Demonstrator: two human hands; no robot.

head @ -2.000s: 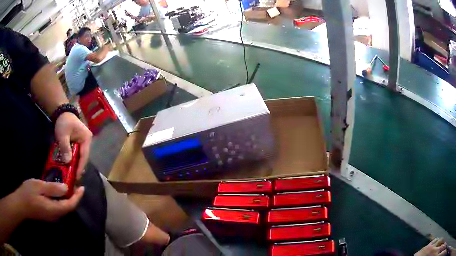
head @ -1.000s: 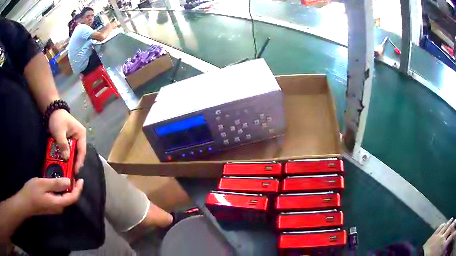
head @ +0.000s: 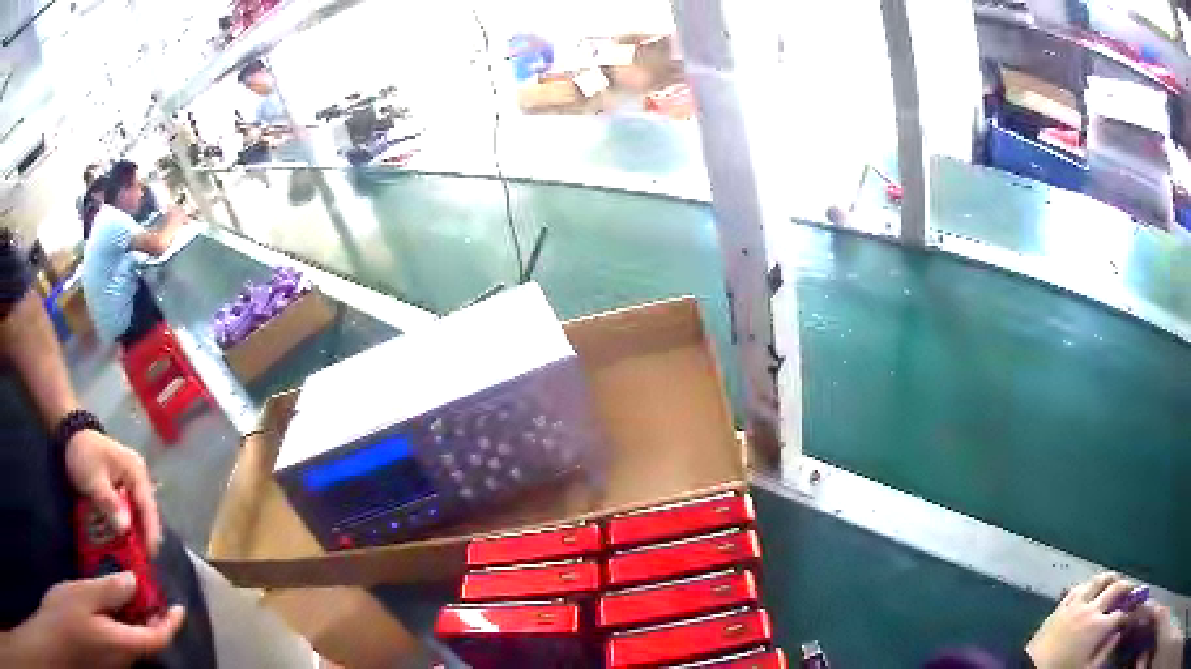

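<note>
My left hand (head: 1074, 630) is at the bottom right corner, cut off by the lower edge. Its fingers are closed on a small dark thing with a purple part (head: 1131, 599), likely a purple cell; the rest is hidden. My right hand (head: 1166, 640) shows only in part at the far side of that thing, blurred and cut off. Red radios (head: 679, 597) lie side by side in two rows on the dark green bench, at the bottom centre. A small dark stick with a metal end (head: 812, 656) lies right of them.
A grey test instrument (head: 438, 451) with a blue screen sits in a cardboard tray (head: 666, 392) behind the radios. At left another person's hands (head: 111, 549) hold a red radio. A metal post (head: 745, 261) and conveyor rail are at right. A carton of purple cells (head: 281, 337) and red stool (head: 163, 379) stand further off.
The view has turned right, so the radios and instrument lie further left. My left hand, earlier a bare patch of fingers at the edge, now shows more, with the purple part in it.
</note>
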